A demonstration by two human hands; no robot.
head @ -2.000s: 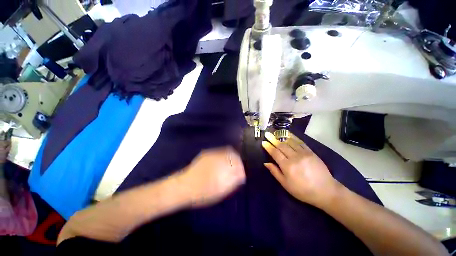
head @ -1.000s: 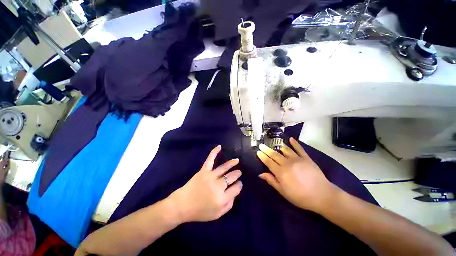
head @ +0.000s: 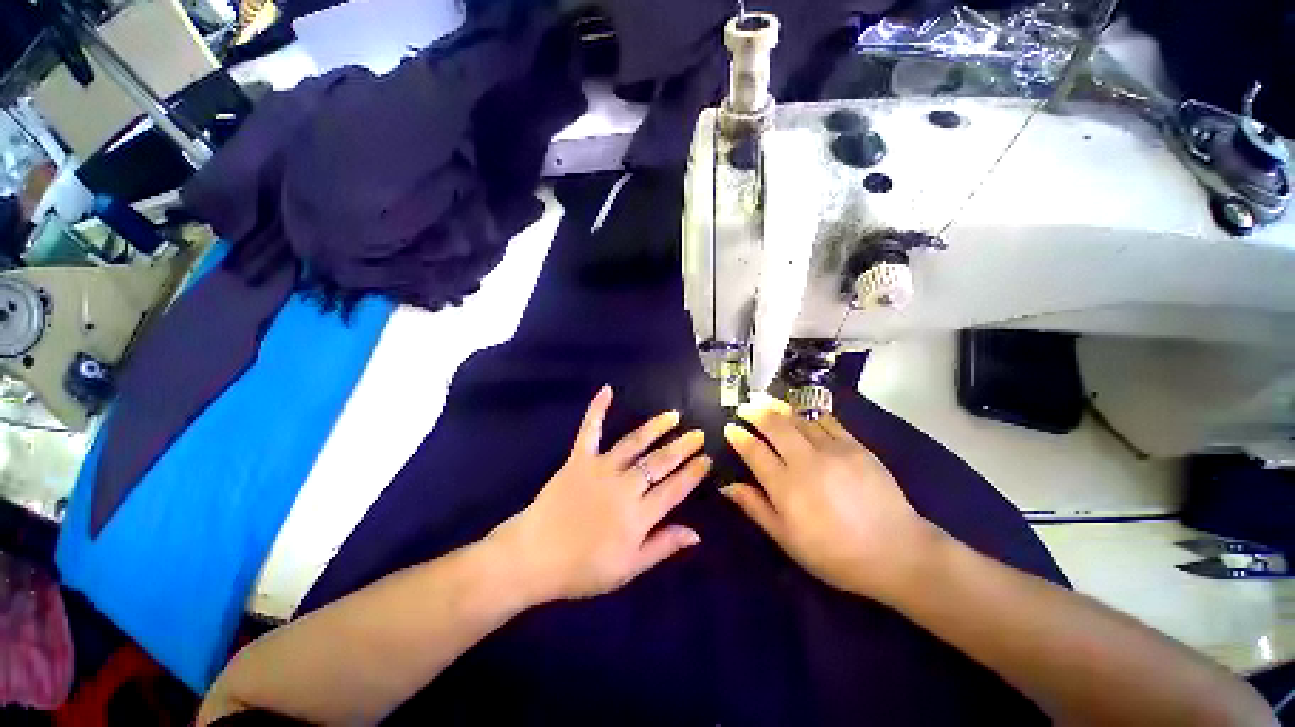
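Note:
A dark navy-purple garment panel (head: 526, 412) lies flat under the needle and presser foot (head: 733, 381) of a white sewing machine (head: 1023, 213). My left hand (head: 604, 504) lies palm down on the panel, left of and below the presser foot, fingers spread, a ring on one finger. My right hand (head: 824, 497) lies on the panel just below and right of the foot, fingertips close to it and partly beside the machine's lower parts. Neither hand visibly grips the cloth. The fingertips of both hands are a small gap apart.
Stacked dark cut pieces (head: 384, 185) lie left of the machine, over blue cloth (head: 227, 469) at the table's left edge. A black smartphone (head: 1018, 378) lies under the arm. Thread snips (head: 1233, 558) lie at right beside dark folded cloth (head: 1238, 494). A clear plastic bag (head: 980, 50) lies behind.
Two seconds ago my left hand was a blurred, closed shape; it then opened flat on the panel. Since one second ago it has moved slightly right, closer to my right hand. The camera view has shifted a little.

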